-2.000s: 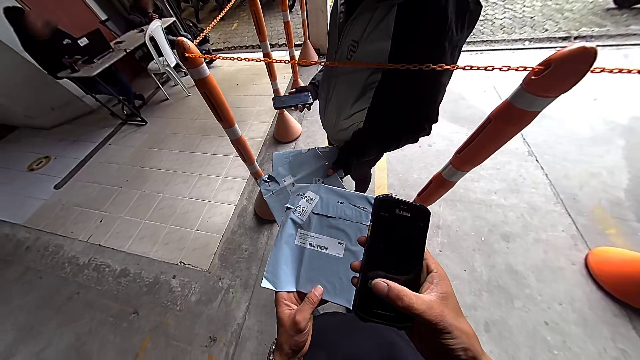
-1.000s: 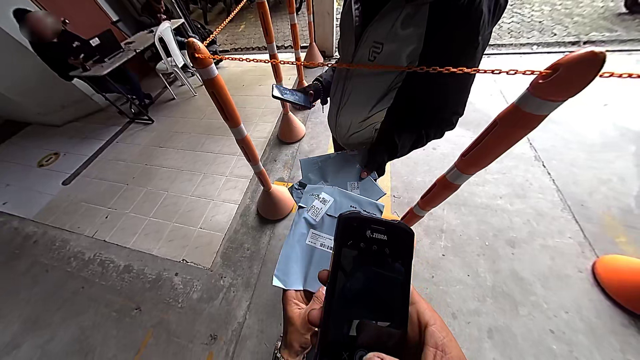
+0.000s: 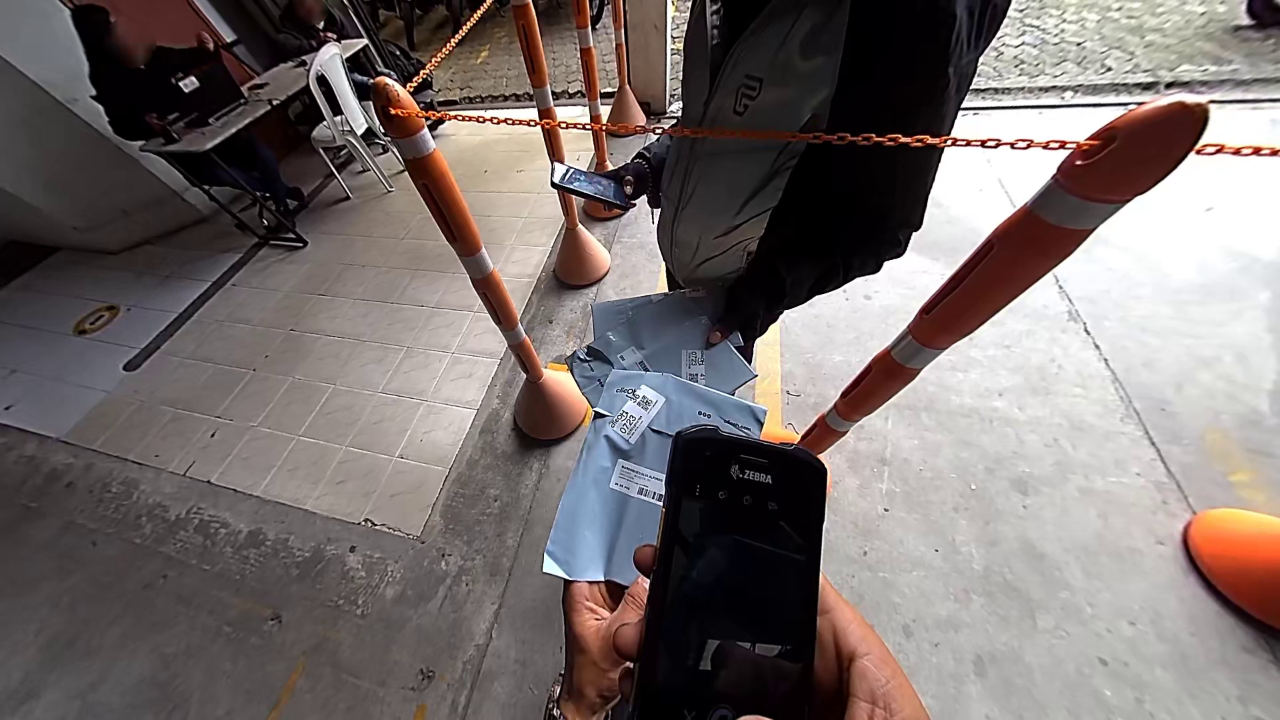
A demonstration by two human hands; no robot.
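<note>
My left hand (image 3: 597, 640) grips the lower edge of a grey-blue plastic mailing bag (image 3: 590, 500) that bears printed labels. In my right hand (image 3: 860, 660) is a black Zebra handheld mobile computer (image 3: 745, 570), upright with its dark screen towards me; it covers the bag's right side. Beyond the bag, other grey-blue mailing bags (image 3: 660, 330) lie fanned out under the gloved hand (image 3: 745, 315) of a person in a grey and black jacket. That person's other hand (image 3: 640, 180) holds a smartphone (image 3: 590, 186).
Orange posts (image 3: 450, 220) (image 3: 970, 270) joined by an orange plastic chain (image 3: 700, 132) stand left and right of the bags. An orange rounded object (image 3: 1240, 565) lies at far right. Back left, people sit at a table (image 3: 215, 130) beside a white plastic chair (image 3: 335, 105).
The handheld computer has moved left and now covers more of my bag. The other person's smartphone has turned, so its lit screen shows. Both my hands keep their hold.
</note>
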